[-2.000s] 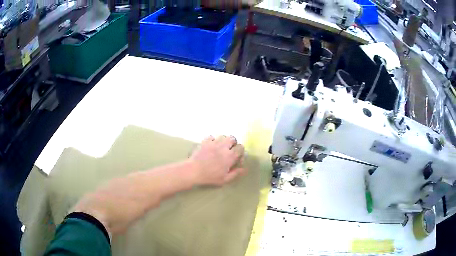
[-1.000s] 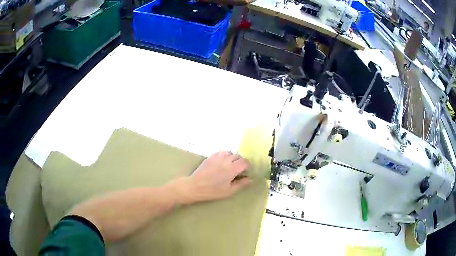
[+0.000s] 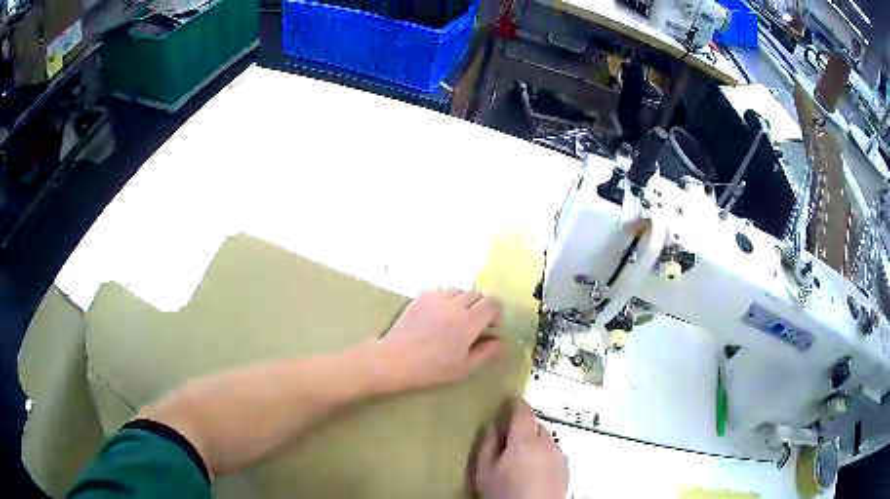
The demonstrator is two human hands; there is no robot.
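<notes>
A large beige cover panel [image 3: 293,312] with a notched far edge lies on the white table. My left hand [image 3: 444,336] rests palm down on it near its right edge, fingers slightly apart. My right hand [image 3: 524,458], slightly blurred, is at the panel's right edge at the bottom, thumb and fingers on the beige surface; whether it pinches the edge is unclear. The white sewing machine [image 3: 693,263] stands to the right. Its presser foot area [image 3: 576,341] is right of my left fingertips and beside the panel's edge.
A pale yellow strip [image 3: 512,268] lies on the white table [image 3: 351,146] left of the machine head. A green-handled tool [image 3: 721,404] and a tape roll [image 3: 818,468] are at the right. A blue bin [image 3: 381,44] and a green bin [image 3: 181,54] stand beyond the table.
My right hand has come into view at the bottom, onto the panel's right edge. My left hand stays on the panel near the machine. The camera view has shifted a little.
</notes>
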